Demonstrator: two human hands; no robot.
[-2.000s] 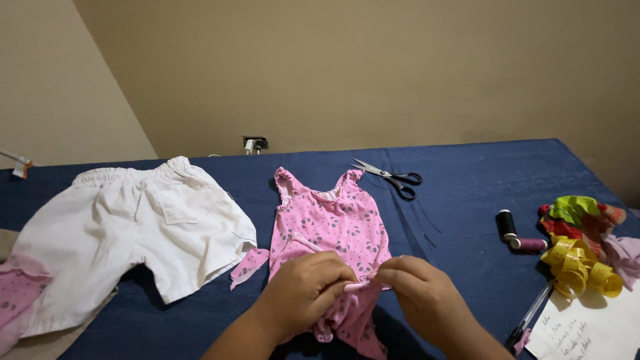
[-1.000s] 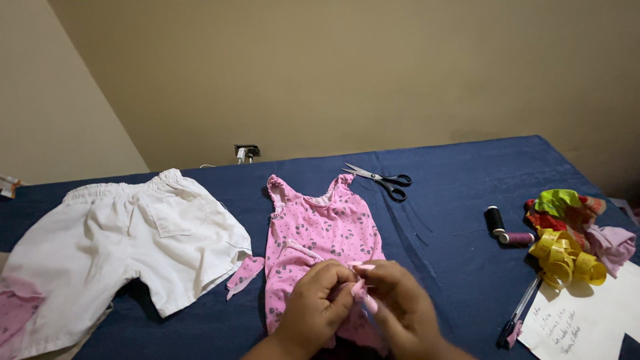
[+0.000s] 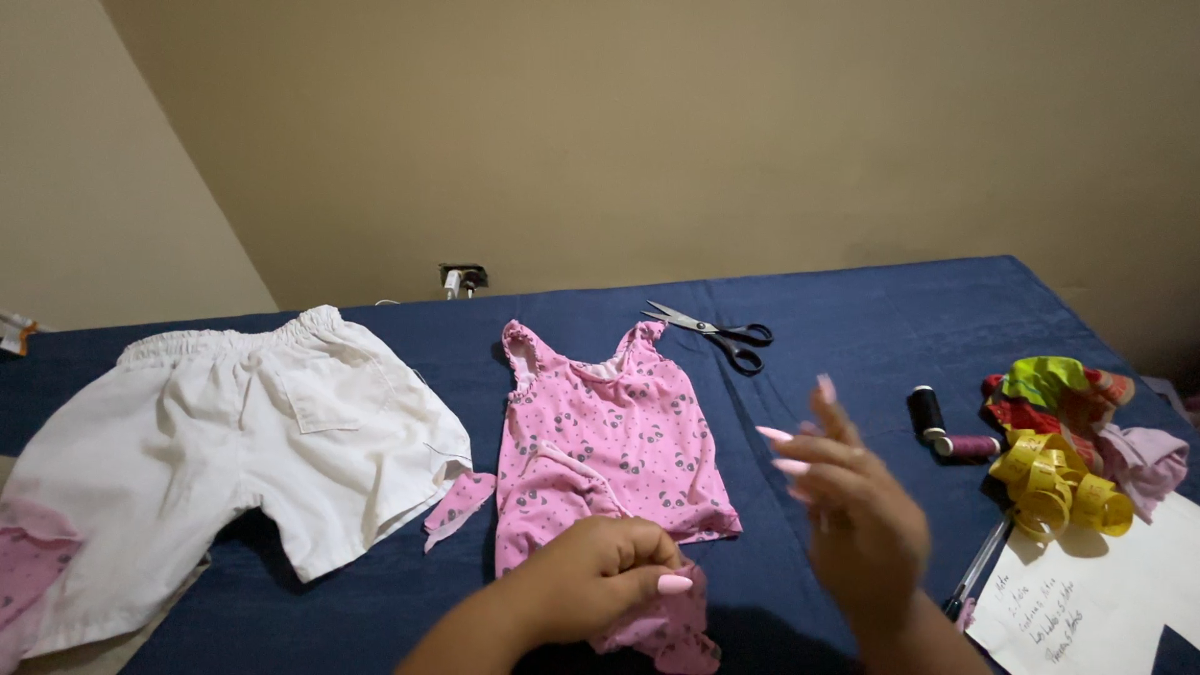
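Note:
A pink sleeveless top with a dark animal-face print [image 3: 633, 422] lies on the blue cloth of the table. At its lower part, my left hand [image 3: 609, 581] pinches bunched pink printed fabric [image 3: 689, 619] between thumb and fingers. My right hand [image 3: 858, 506] is raised to the right of the top, fingers apart and slightly blurred; I see no object clearly in it, though a thin needle or thread would be too small to tell. Black-handled scissors [image 3: 717, 333] lie partly open beside the top's right strap. A small pink printed scrap [image 3: 459, 506] lies left of the top.
White shorts [image 3: 225, 441] lie at left, with more pink printed fabric [image 3: 33, 572] over them. To the right are black [image 3: 925, 412] and purple thread spools [image 3: 967, 447], a yellow tape measure [image 3: 1050, 487], colourful cloth [image 3: 1059, 394], a pen [image 3: 978, 567] and paper bearing handwriting [image 3: 1041, 609].
My right hand has let go of the pink fabric and moved away to the right, its fingers spreading. My left hand still grips the fabric. Both hands were together at the fabric one second ago.

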